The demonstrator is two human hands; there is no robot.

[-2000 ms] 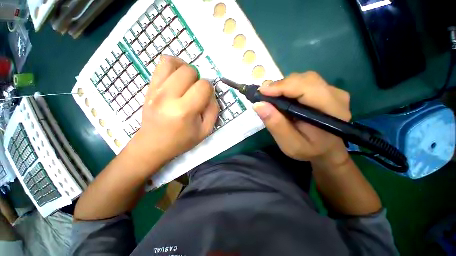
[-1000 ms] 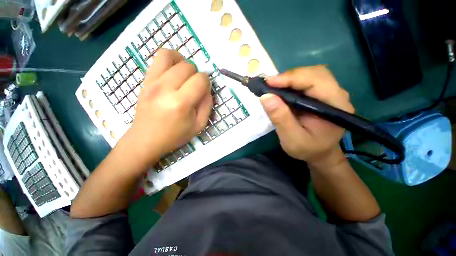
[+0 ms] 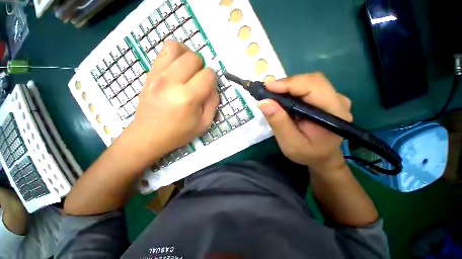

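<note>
A white carrier tray (image 3: pixel 256 121) with tan round holes lies tilted on the dark green mat. It holds PCB panels (image 3: pixel 167 25) with green edge strips. My right hand (image 3: pixel 309 119) is closed on the black soldering iron (image 3: pixel 324 115), whose metal tip points left onto a panel's upper edge. My left hand (image 3: pixel 180 93) is closed over the middle of the panels, with a small green bit at its fingertips. Solder wire (image 3: pixel 53 67) runs from the left toward this hand; its end inside the fist is hidden.
Stacked trays (image 3: pixel 43 152) lie at left, with more at upper left. A green cylinder (image 3: pixel 18 66) sits at far left. A black phone (image 3: pixel 397 55) lies at upper right, above a light blue plastic item (image 3: pixel 420 157). Another person's arm (image 3: pixel 12 210) shows at lower left.
The view has shifted slightly. The iron tip has lifted a little and come back down near the panel's green edge. Both hands keep their holds.
</note>
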